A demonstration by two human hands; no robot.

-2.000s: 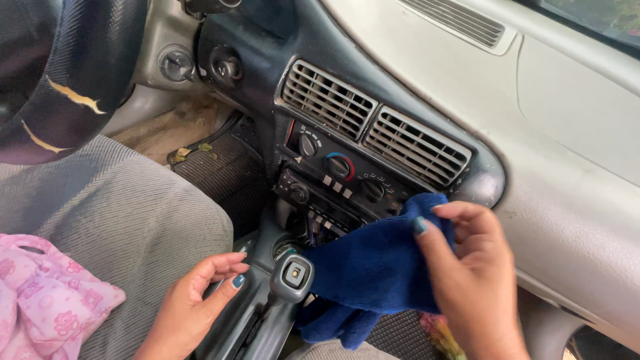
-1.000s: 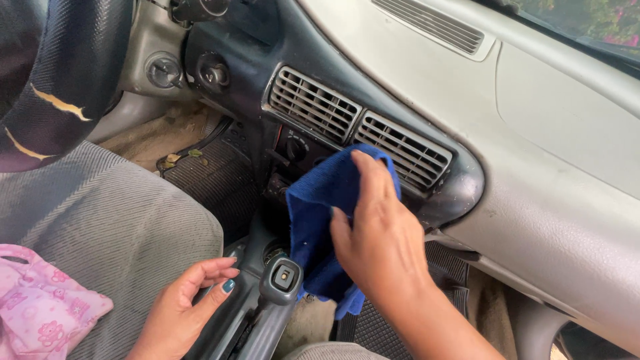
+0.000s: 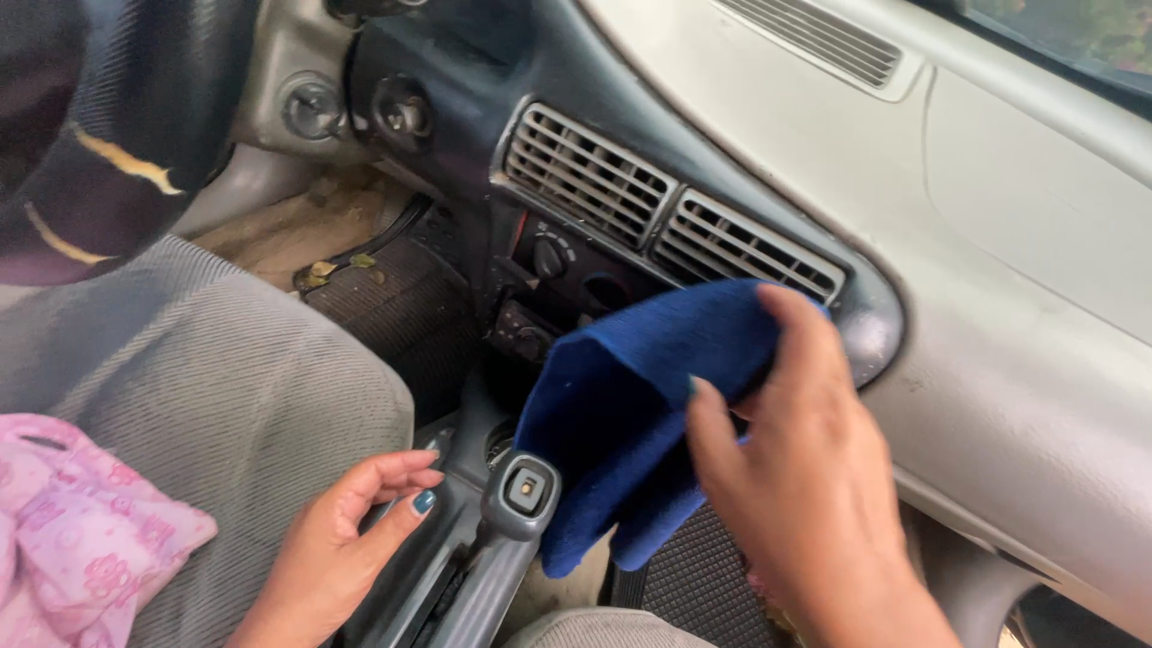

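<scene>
My right hand (image 3: 810, 459) holds a dark blue cloth (image 3: 621, 387) between thumb and fingers, just below the right-hand air vent (image 3: 747, 243) of a car's centre dash. The cloth hangs down over part of the control panel (image 3: 549, 256), hiding some knobs, and its lower end reaches beside the gear shift lever (image 3: 522, 495). My left hand (image 3: 346, 531) is empty, its fingers loosely curled and apart, left of the lever's knob and touching nothing that I can see.
The steering wheel (image 3: 135, 135), its cover torn, fills the upper left. A pink patterned cloth item (image 3: 90, 531) lies on the grey ribbed seat (image 3: 297, 387). Dry leaves lie on the floor mat (image 3: 396, 306). The light dashboard (image 3: 1017, 297) spans the right side.
My right hand first held the cloth low at the right, then moved it up against the control panel and vent; now it is a little lower and right. My left hand stays beside the lever.
</scene>
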